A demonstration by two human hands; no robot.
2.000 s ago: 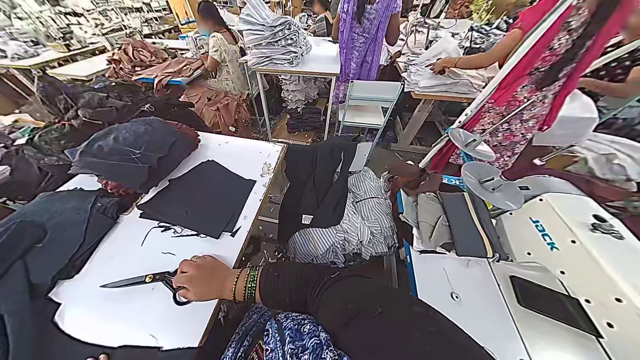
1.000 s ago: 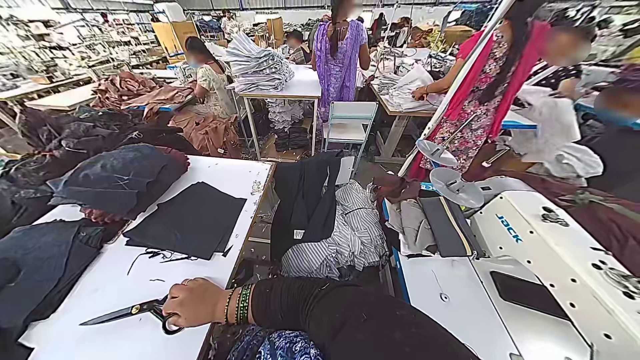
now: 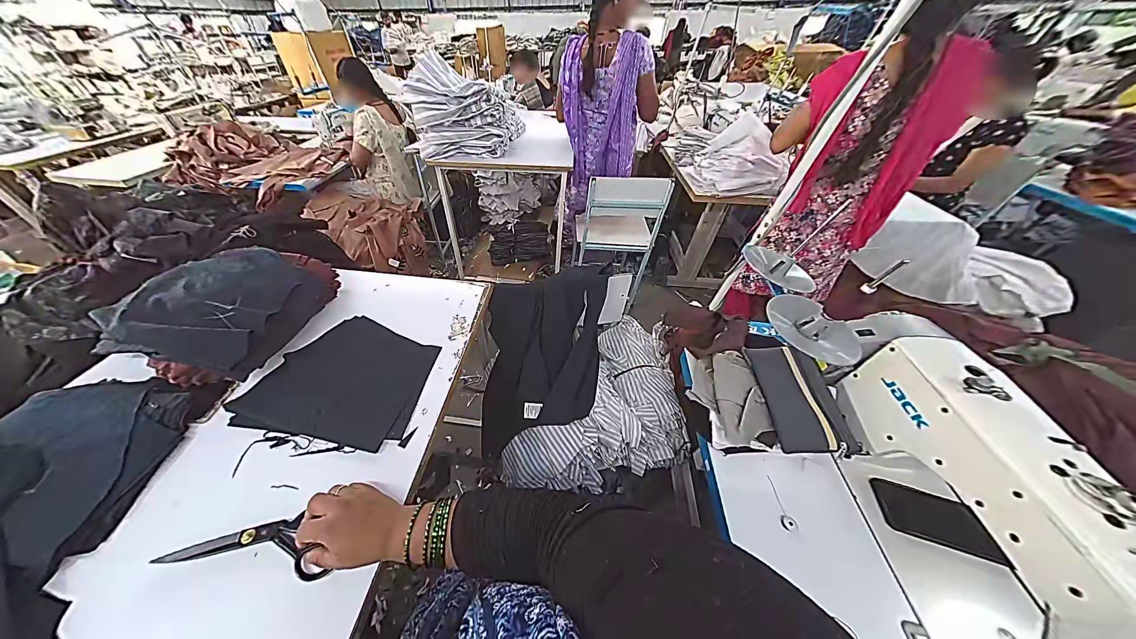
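My right hand, with green bangles at the wrist, grips the black handles of tailor's scissors. The blades lie closed or nearly so over the white tabletop, pointing left. Beyond them rests a stack of dark cut fabric pieces, with loose dark threads at its near edge. Further left are a rounded bundle of dark fabric and dark blue cloth draped over the table. My left hand is out of view.
Dark cloth and striped fabric lie between the table and a white Jack sewing machine at the right. A folding chair stands ahead. People stand and sit at tables beyond, including one in purple and one in pink.
The view has tilted up. My right hand keeps hold of the scissors on the table throughout. Fingertips at the bottom edge two seconds ago are now out of view.
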